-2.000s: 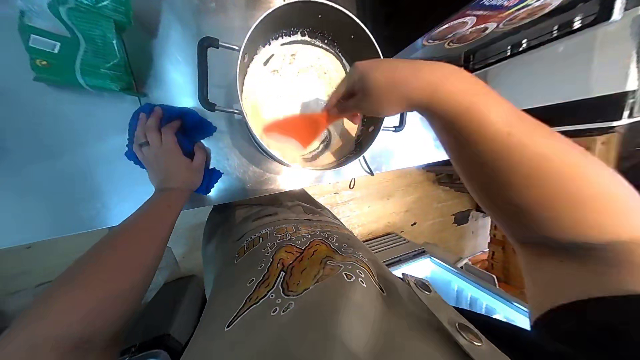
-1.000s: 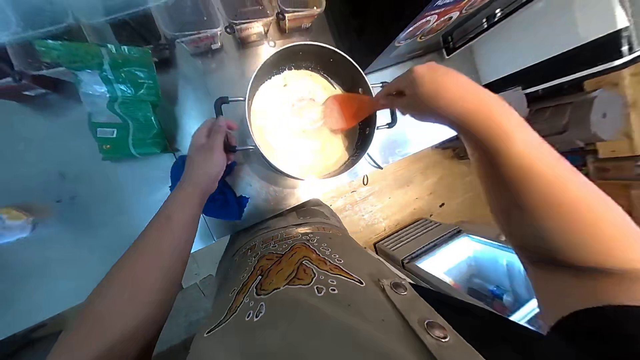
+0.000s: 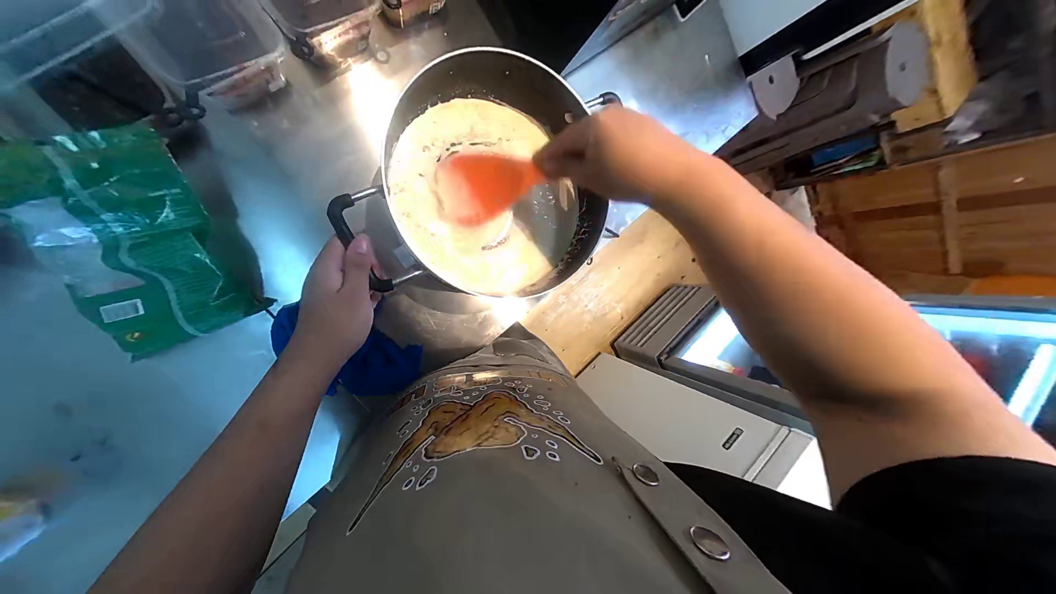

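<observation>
A dark cooking pot (image 3: 495, 62) with a steel rim and black side handles holds a pale, creamy liquid (image 3: 429, 177). My right hand (image 3: 615, 157) grips an orange spatula (image 3: 487, 186) by its handle over the pot; the blade is blurred, and how deep it sits in the liquid is hard to tell. My left hand (image 3: 342, 289) is closed round the pot's left handle (image 3: 338, 216). Just below that hand a blue cloth (image 3: 379, 363) lies crumpled on the metal worktop, partly hidden by my forearm.
Left of the pot lies a green plastic packet (image 3: 157, 247) on the steel worktop (image 3: 247, 186). Clear plastic containers (image 3: 214, 41) stand at the upper left. A glass-topped appliance (image 3: 685, 330) is at the lower right, beside the wooden surface (image 3: 627, 272).
My left hand has left the blue cloth and taken hold of the pot's left handle. The orange spatula has moved about over the pot in my right hand.
</observation>
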